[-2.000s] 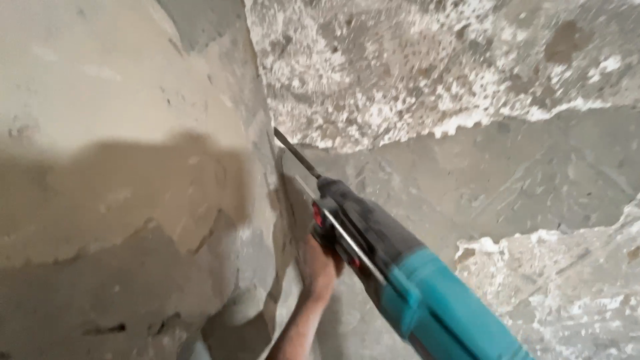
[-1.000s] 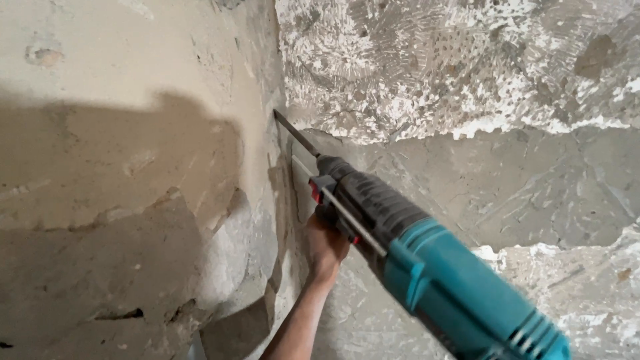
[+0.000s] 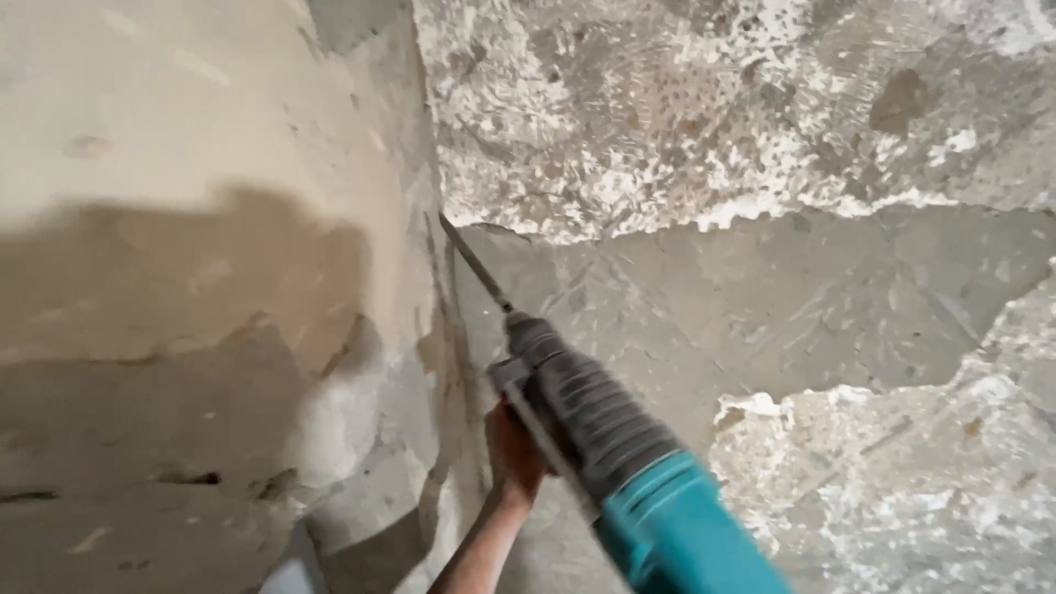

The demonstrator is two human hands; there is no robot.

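Observation:
A teal and black rotary hammer [image 3: 615, 412] runs from the lower right toward the middle of the head view. Its long steel bit [image 3: 477, 266] points up and left, and the tip is at the corner where two walls meet. My left hand [image 3: 516, 452] is closed around the side handle beneath the front of the tool, with the fingers partly hidden behind it. The rear grip of the rotary hammer lies outside the view, and my right hand is not seen.
On the left is a smoother plastered wall [image 3: 198, 107] with a dark shadow, cracks and broken patches. To the right, a wall [image 3: 825, 305] shows bare grey areas between rough whitish plaster with ragged edges. A narrow crevice runs down the corner between them.
The view has shifted somewhat between frames. My left hand stays on the side handle throughout, and the bit tip remains at the corner.

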